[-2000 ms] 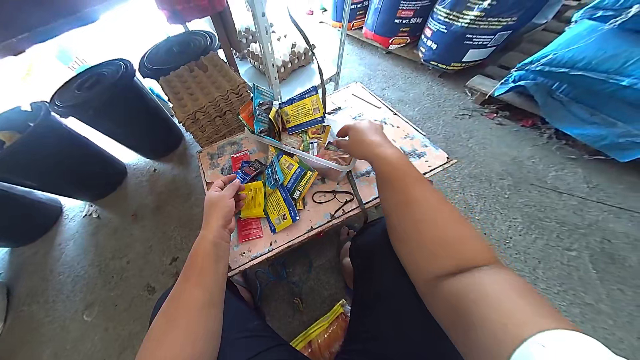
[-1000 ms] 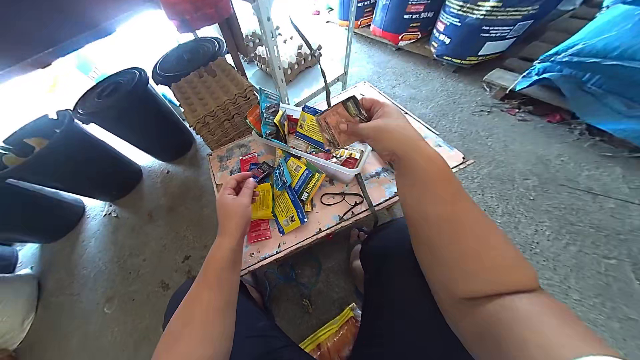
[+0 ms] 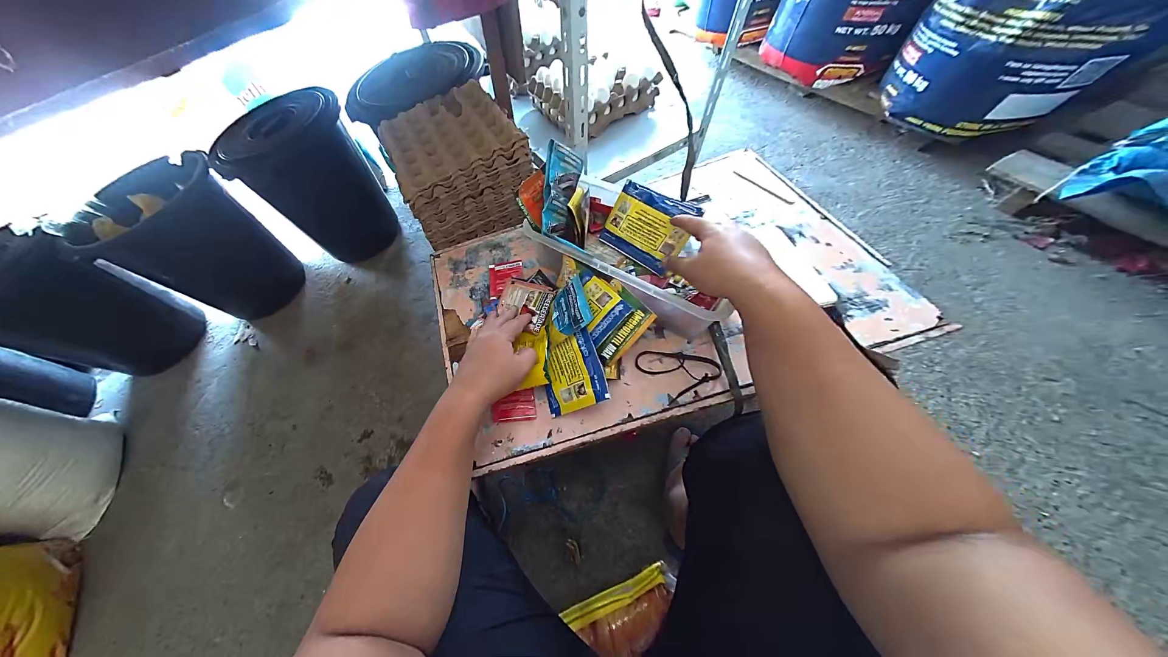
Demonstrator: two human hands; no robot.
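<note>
My right hand (image 3: 725,260) has its thumb and fingers on the edge of a blue-and-yellow sachet (image 3: 644,226), tilted over a translucent plastic tray (image 3: 630,281). More sachets stand upright in the tray's left end, among them a light blue one (image 3: 563,193). My left hand (image 3: 497,351) rests on a pile of sachets left of the tray, its fingertips on a brown-and-white sachet (image 3: 529,304); whether it grips that one I cannot tell. Beside it lie a yellow-and-blue sachet (image 3: 577,372), a small blue one (image 3: 571,307) and a red one (image 3: 515,406).
The low painted wooden table (image 3: 547,445) also bears a black cord loop (image 3: 677,365). Stacked egg cartons (image 3: 461,164) stand behind its left corner, near a metal rack post (image 3: 575,82). Black bins (image 3: 306,178) line the left. Large sacks (image 3: 990,68) sit on pallets at the back right.
The brown packet my right hand held up one second ago is no longer in that hand, which is now at a blue-and-yellow sachet. A brown-and-white sachet now lies under my left fingertips.
</note>
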